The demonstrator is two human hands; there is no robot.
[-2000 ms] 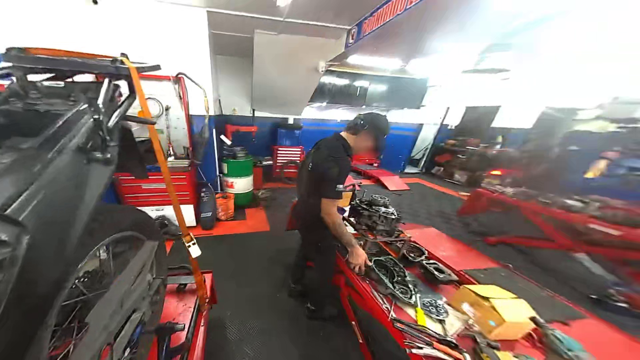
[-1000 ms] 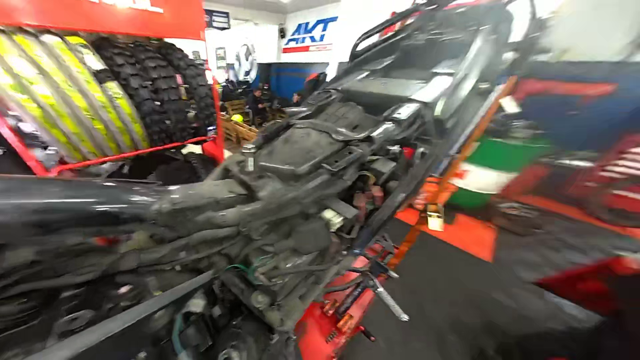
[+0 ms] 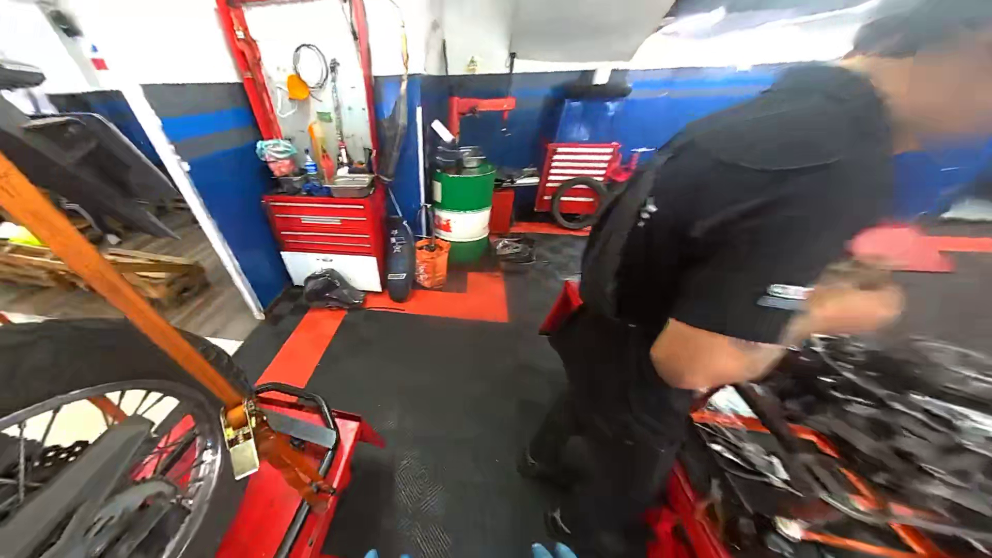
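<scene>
At the bottom edge of the head view only the blue-gloved fingertips of my left hand and my right hand show, over the dark floor. The rest of both hands is cut off, and nothing is seen between them. On the left, a motorcycle's spoked rear wheel stands on a red lift. An orange ratchet strap with a metal buckle runs down to that lift. A co-worker in black stands at the right, arms over a bench of blurred engine parts.
A red tool chest, a black bag, an orange container and a green and white drum line the back. Behind stands another red tool cabinet with a tire. Black floor runs between lift and co-worker.
The view has swung right, away from the motorcycle's frame. The co-worker, out of view one second ago, is now large at the right. Blue-gloved fingertips have appeared at the bottom edge.
</scene>
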